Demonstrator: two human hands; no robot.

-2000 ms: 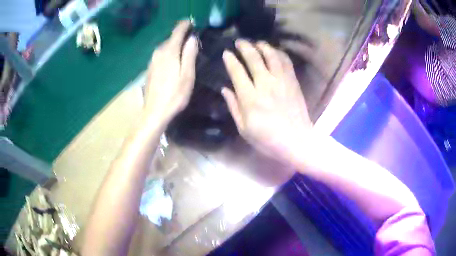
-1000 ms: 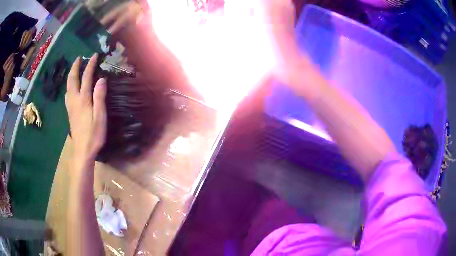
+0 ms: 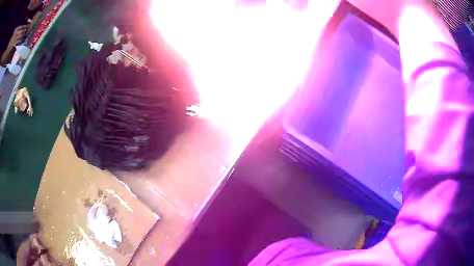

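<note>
A large stack of black ridged pieces with jagged ends [image 3: 130,114] lies on the film-covered bench. A white glue-like patch [image 3: 105,223] lies on the stained work pad [image 3: 139,210] at lower left. A skin-toned shape that looks like my left hand [image 3: 32,252] is cut off at the bottom left corner; its fingers and any hold are unclear. My right arm, in a pink sleeve, runs up the right side; the hand itself is not visible.
White-pink glare [image 3: 234,52] hides the top centre. A blue crate [image 3: 348,98] is at right, below the bench. The green belt [image 3: 26,150] carries a small cream figure [image 3: 23,101] and a black piece [image 3: 51,63]. Pale scraps [image 3: 124,56] lie behind the stack. Another person's hand [image 3: 18,37] shows at upper left.
My left hand has left the black stack, apparently towards the lower left corner. My right arm has swung to the right, away from the glare, and its hand is out of view.
</note>
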